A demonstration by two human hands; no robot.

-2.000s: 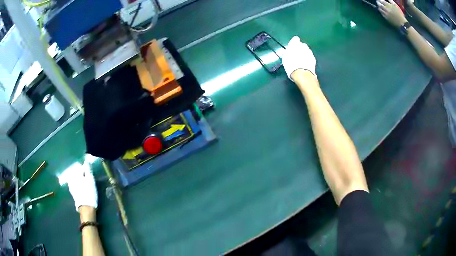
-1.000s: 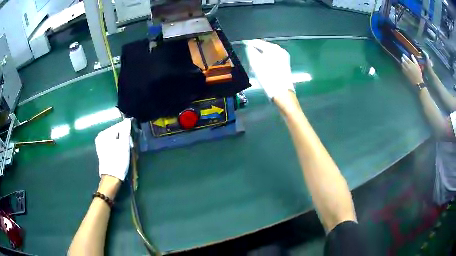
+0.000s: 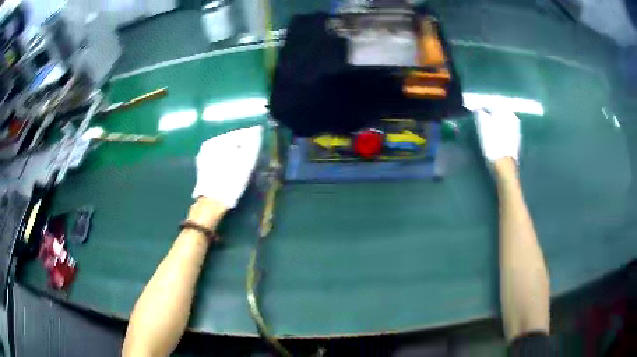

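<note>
The press stands ahead of me, with a black cloth cover (image 3: 314, 77) over its left and front. The silver press head (image 3: 383, 47) is down near the orange-brown fixture (image 3: 429, 63). The red emergency stop button (image 3: 368, 143) sits on the panel between yellow arrows, above the blue-grey base (image 3: 363, 171). My left hand (image 3: 229, 164), in a white glove, is just left of the base. My right hand (image 3: 499, 134), also gloved, is right of the base, near a small green part. The picture is blurred; I cannot tell finger positions or see anything held.
The air hose (image 3: 260, 258) runs down left of the press to the belt's front edge. Guide rails (image 3: 129, 138) stick out at far left. A crumpled red item (image 3: 57, 259) and a small dark item (image 3: 82, 224) lie at the left edge. A white bottle (image 3: 217, 21) stands behind.
The view has swung left. My right hand has moved from the phone frame on the belt to beside the press. The press head looks lower, over the fixture. The phone frame is no longer visible.
</note>
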